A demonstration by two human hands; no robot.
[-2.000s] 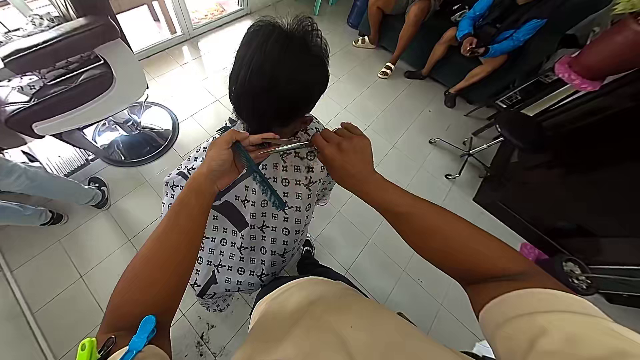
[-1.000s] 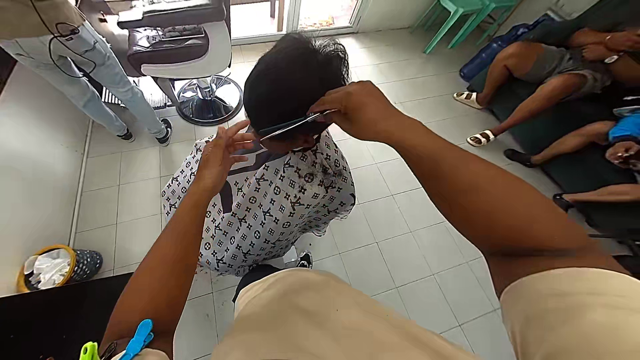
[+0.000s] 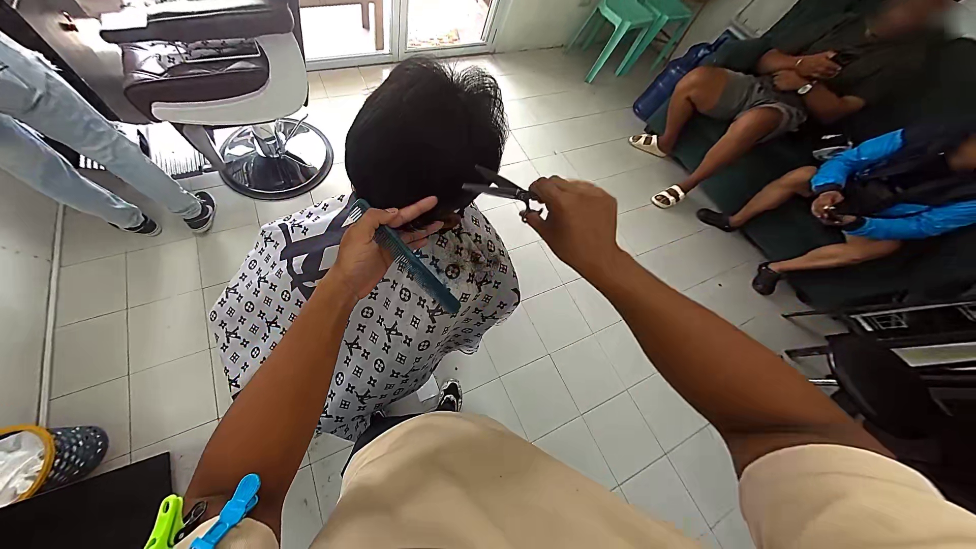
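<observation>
A seated person with dark hair [image 3: 423,137] wears a white patterned barber cape [image 3: 381,328]. My left hand [image 3: 374,248] is at the back of the neck, its fingers stretched toward the lower hair. A teal comb [image 3: 418,268] lies across that palm and slants down over the cape. To the right of the head, my right hand [image 3: 572,221] holds hair-cutting scissors [image 3: 499,187] by the finger rings. Their blades are parted and point left at the side of the hair. Green and blue clips [image 3: 232,509] are fixed near my left sleeve.
A barber chair [image 3: 202,84] stands at the upper left, beside a person in jeans [image 3: 91,141]. People sit on a dark green couch [image 3: 732,206] at right. A blue water bottle [image 3: 671,80] and green plastic stools [image 3: 629,27] are behind. A waste basket [image 3: 49,457] is lower left.
The scissors, closed along the hair a second ago, are now parted and farther right of the head. The comb is plainly visible in my left hand, sloping over the cape.
</observation>
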